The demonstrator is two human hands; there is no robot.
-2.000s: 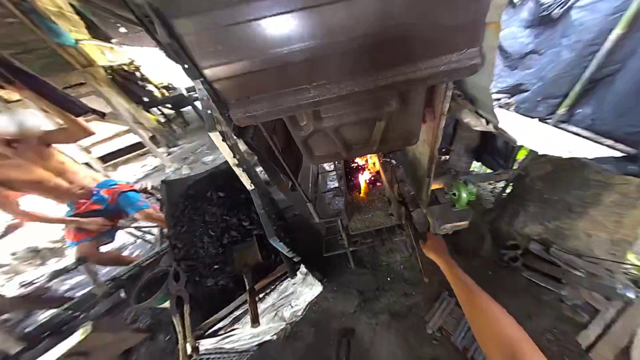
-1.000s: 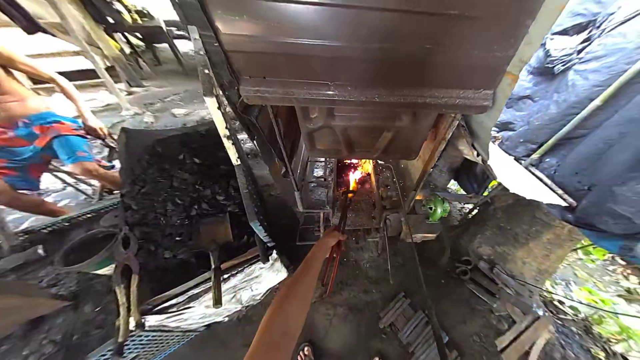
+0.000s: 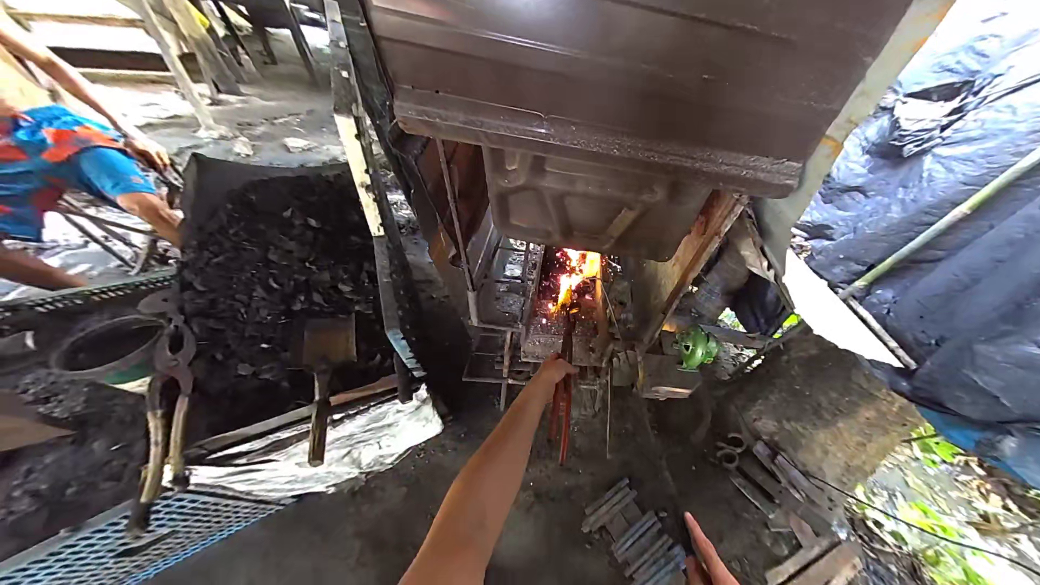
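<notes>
My left hand (image 3: 557,370) grips the long red-handled tongs (image 3: 566,398) just in front of the forge. Their dark jaws reach into the burning coals (image 3: 575,280); whether they hold a workpiece is hidden by flame. My right hand (image 3: 708,556) is only partly in view at the bottom edge, right of centre, with a thin dark rod (image 3: 687,532) between its thumb and fingers. Several short metal bars (image 3: 638,540) lie on the ground beside it. A small green blower (image 3: 697,348) sits right of the fire.
A low metal hood (image 3: 601,106) hangs over the forge. To the left are a charcoal bin (image 3: 276,268), a flat shovel (image 3: 327,349), large wooden-handled tongs (image 3: 166,406) and a round bucket (image 3: 110,349). A person (image 3: 73,162) is at far left. A stump (image 3: 821,390) and scrap metal stand right.
Two seconds ago my right hand was by the forge mouth on a dark rod; now it is low at the bottom edge. My left hand, unseen then, has come onto the red-handled tongs.
</notes>
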